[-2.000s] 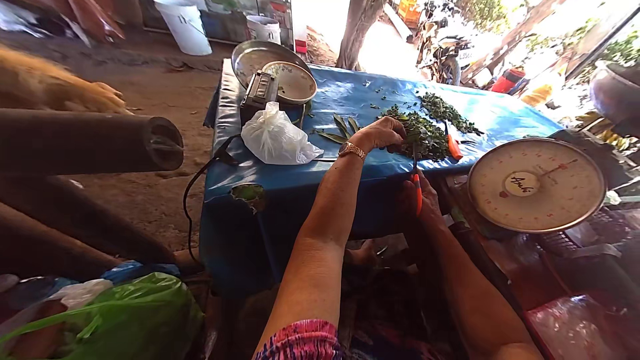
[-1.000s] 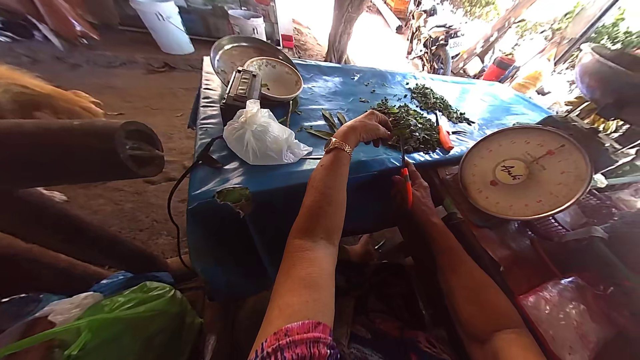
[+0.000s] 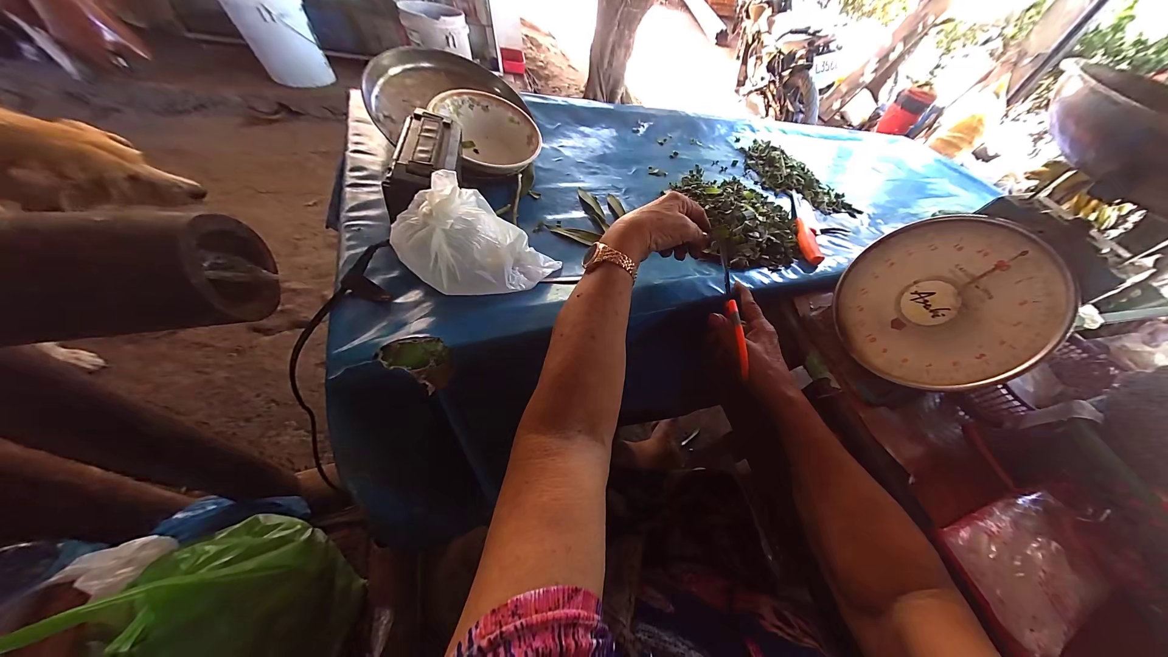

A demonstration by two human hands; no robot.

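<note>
My left hand (image 3: 671, 224), with a gold-coloured watch at the wrist, is at the left edge of a pile of chopped green leaves (image 3: 750, 224) on the blue table cover. Its fingers are bent downward; whether they pinch a leaf is not clear. At the table's front edge, my right hand (image 3: 756, 342) is closed around the orange handle of a knife (image 3: 737, 338), its blade pointing up to the pile. A second orange-handled knife (image 3: 807, 239) lies right of the pile. Several long green leaves (image 3: 593, 214) lie left of my left hand.
A tied white plastic bag (image 3: 465, 239) sits beside a small radio-like device (image 3: 424, 146), a metal bowl (image 3: 493, 128) and a round tray (image 3: 388, 87). A dial scale (image 3: 956, 303) stands at the right. A dog (image 3: 82, 164), a wooden post (image 3: 137, 269) and a green bag (image 3: 237, 584) are at the left.
My left hand has stayed at the left side of the leaf pile, and my right hand keeps the knife near the table edge. The dog's head has come further into view.
</note>
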